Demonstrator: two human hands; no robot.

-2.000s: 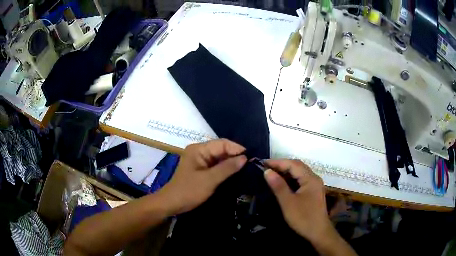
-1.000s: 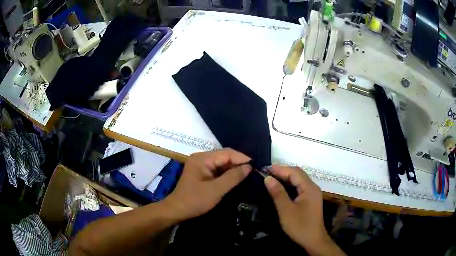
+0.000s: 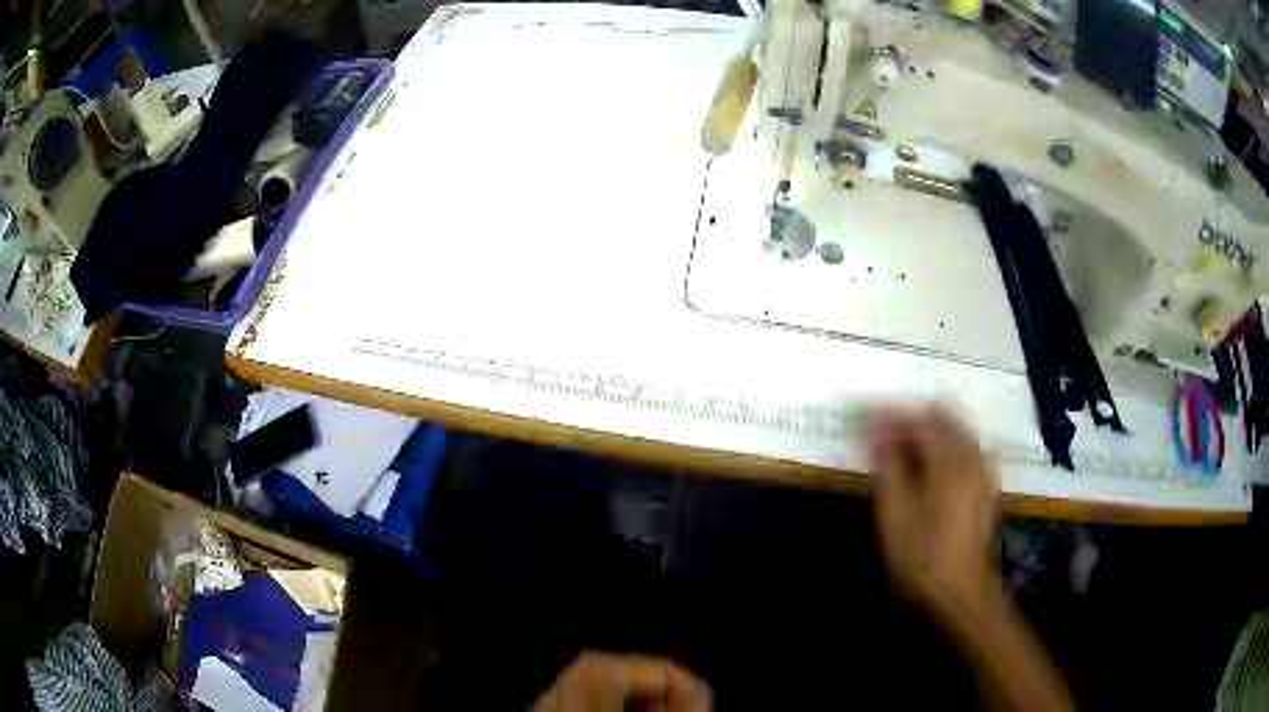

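My right hand (image 3: pixel 939 487) is blurred over the front edge of the white table (image 3: pixel 515 195), left of the zippers; whether it holds anything cannot be told. My left hand (image 3: pixel 626 684) is cut off by the bottom edge of the picture, low over my lap, its fingers curled; what it holds is hidden. Dark cloth (image 3: pixel 585 556) lies below the table edge, too dark to make out its outline. The sewing machine (image 3: pixel 960 111) stands at the right, with its presser foot (image 3: pixel 782 209) over the bed.
Black zippers (image 3: pixel 1037 306) lie under the machine arm. A red-blue looped item (image 3: pixel 1198 424) is at the right end. A printed tape ruler (image 3: pixel 585 394) runs along the front edge. A purple basket (image 3: pixel 285 230) stands left and a cardboard box (image 3: pixel 123 556) lower left.
The black garment panel has left the tabletop. My hands have separated: the left moved down toward the lap, the right moved right. The view has shifted, so the table and machine appear further left.
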